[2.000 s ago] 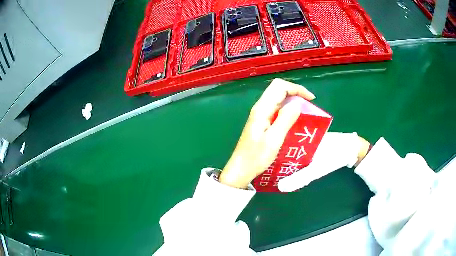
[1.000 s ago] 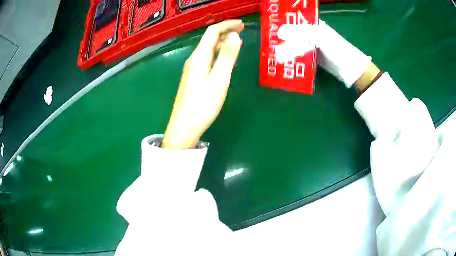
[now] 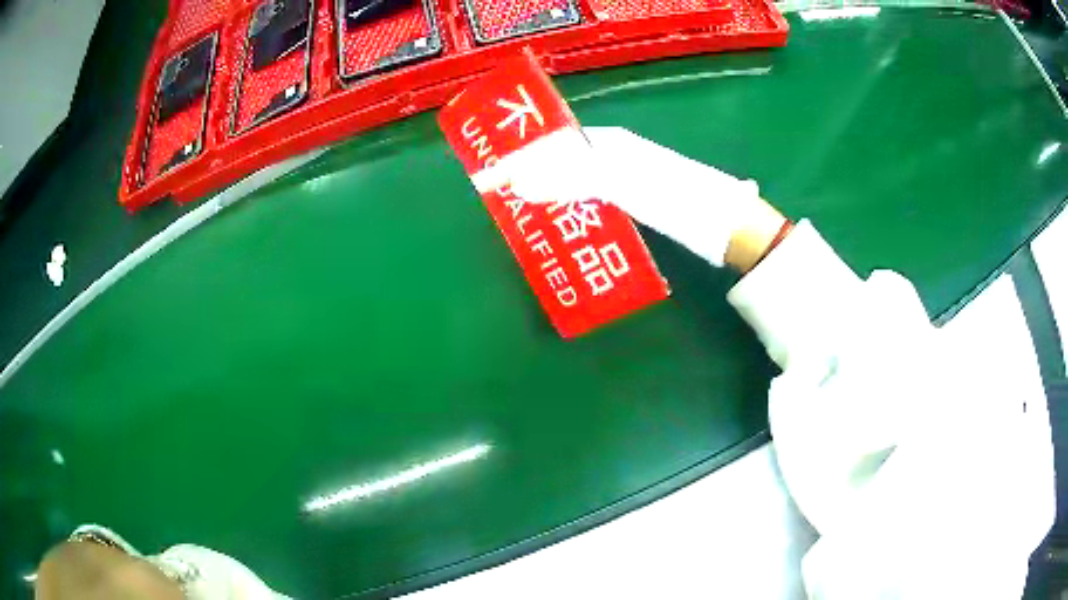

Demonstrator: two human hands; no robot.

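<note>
My right hand (image 3: 574,174), in a white glove, grips the red "UNQUALIFIED" sign (image 3: 597,299) across its middle. The sign lies tilted in view, its white lettering facing up, its top end close to the near edge of the red tray. Whether it touches the tray or the green surface I cannot tell. The glove covers part of the lettering. My left hand (image 3: 94,574) is bare, blurred and cut off at the bottom left corner, away from the sign; its fingers cannot be made out.
The red mesh tray (image 3: 691,38) stands at the far side, holding several dark phone frames (image 3: 278,59) in its compartments. The glossy green surface (image 3: 293,340) spans the middle. A small white scrap (image 3: 56,265) lies at the left. White sheeting (image 3: 656,527) runs along the near edge.
My left hand has drawn back from beside the sign to the bottom left corner. My right hand has moved left in view with the sign, which has turned so its top leans left.
</note>
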